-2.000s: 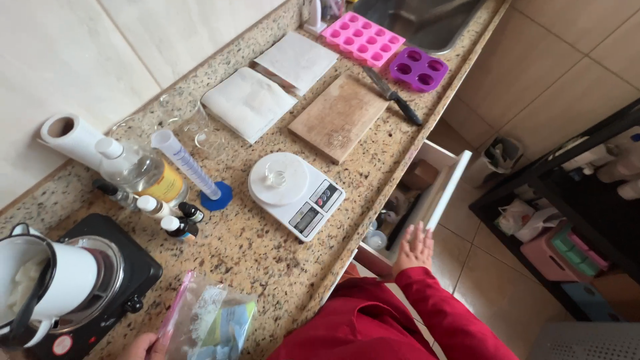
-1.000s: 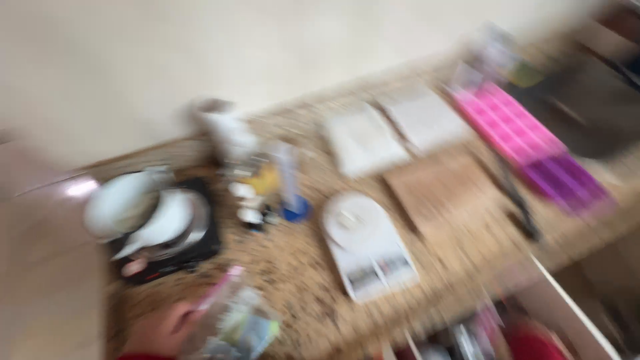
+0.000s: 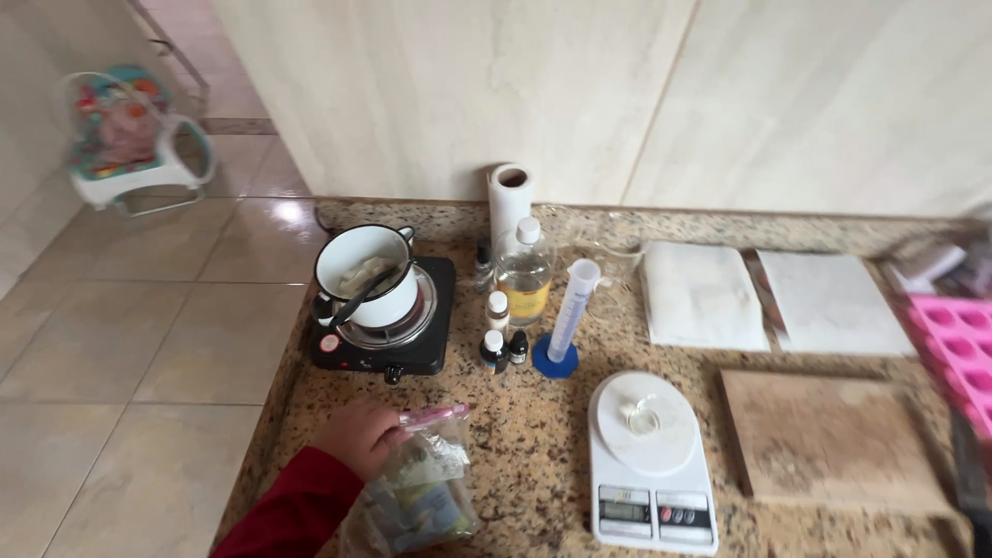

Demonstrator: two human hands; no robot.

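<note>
My left hand point(image 3: 363, 438) grips the pink zip edge of a clear plastic bag point(image 3: 422, 496) on the granite counter. My right hand is out of view. Beyond the left hand, a white enamel pot point(image 3: 387, 298) with a black utensil in it rests on a black electric hot plate point(image 3: 442, 310). Small bottles point(image 3: 494, 349) and a large clear bottle with a yellow label point(image 3: 523, 291) stand beside a plastic graduated cylinder point(image 3: 570, 318) on a blue base. A small clear glass dish point(image 3: 642, 417) sits on a white digital kitchen scale point(image 3: 651, 496).
A paper towel roll point(image 3: 510, 209) stands against the wall. To the right lie two white paper-like sheets point(image 3: 701, 298), a wooden board point(image 3: 837, 442), a pink silicone mold point(image 3: 961, 349) and a black-handled knife point(image 3: 973, 480). A baby seat point(image 3: 128, 147) stands on the tiled floor at left.
The view has swung left toward the hot plate. My right hand, at the open drawer two seconds ago, has left the view. My left hand still has hold of the bag.
</note>
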